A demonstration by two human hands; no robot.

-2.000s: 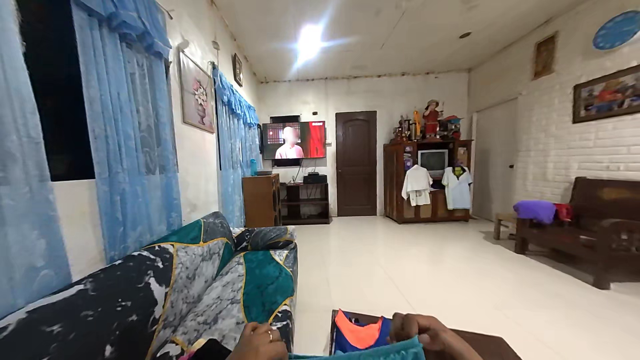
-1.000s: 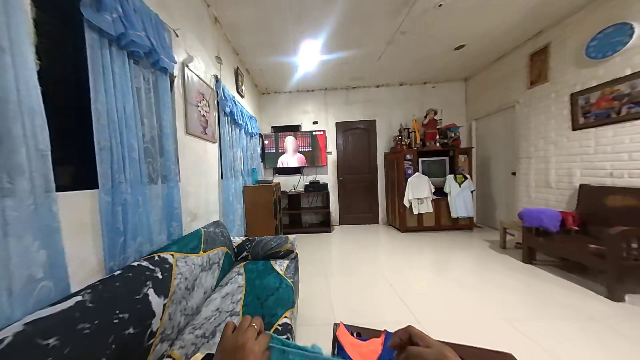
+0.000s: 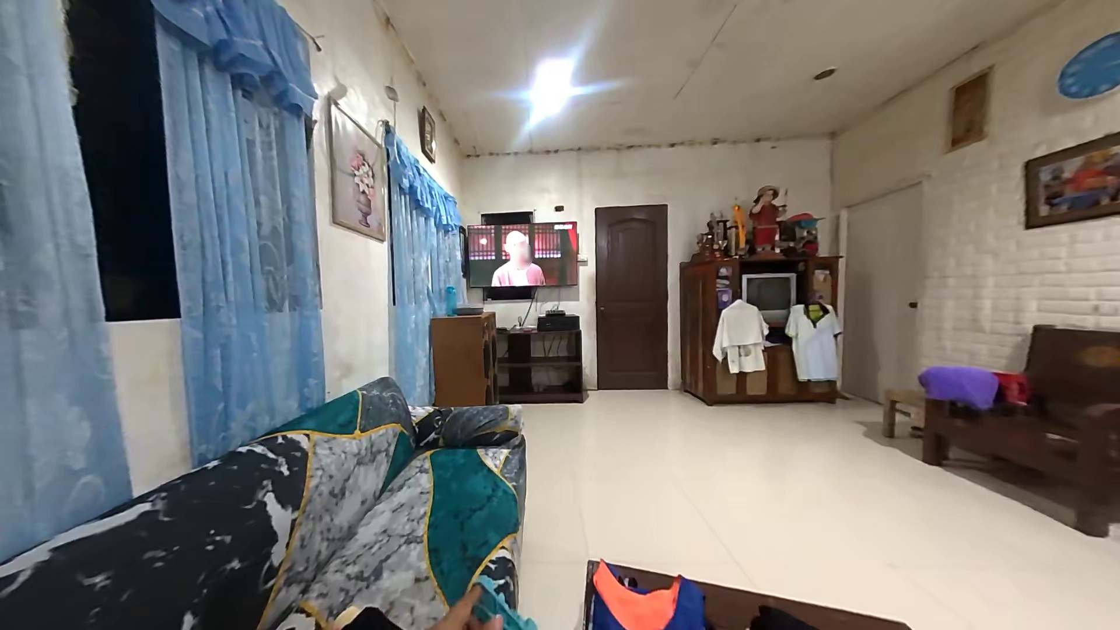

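At the bottom edge, left of centre, part of my left hand (image 3: 472,611) shows in front of the sofa, its fingers on a piece of teal cloth (image 3: 503,605). Most of that cloth is cut off by the frame. My right hand is out of view. A blue and orange garment (image 3: 647,604) lies on the dark wooden table (image 3: 731,599), to the right of my left hand. Something black (image 3: 779,619) shows at the bottom edge over the same table.
A sofa with a marble-patterned cover (image 3: 350,499) runs along the left. At the right stands a wooden bench (image 3: 1032,429) with a purple cloth (image 3: 958,386) on it. A wall-mounted television (image 3: 523,255), a brown door (image 3: 631,297) and a wooden cabinet (image 3: 700,332) are at the back.
Both hands were near the table with the teal cloth. Now my right hand has left the view, and less of my left hand shows, lower in the frame.
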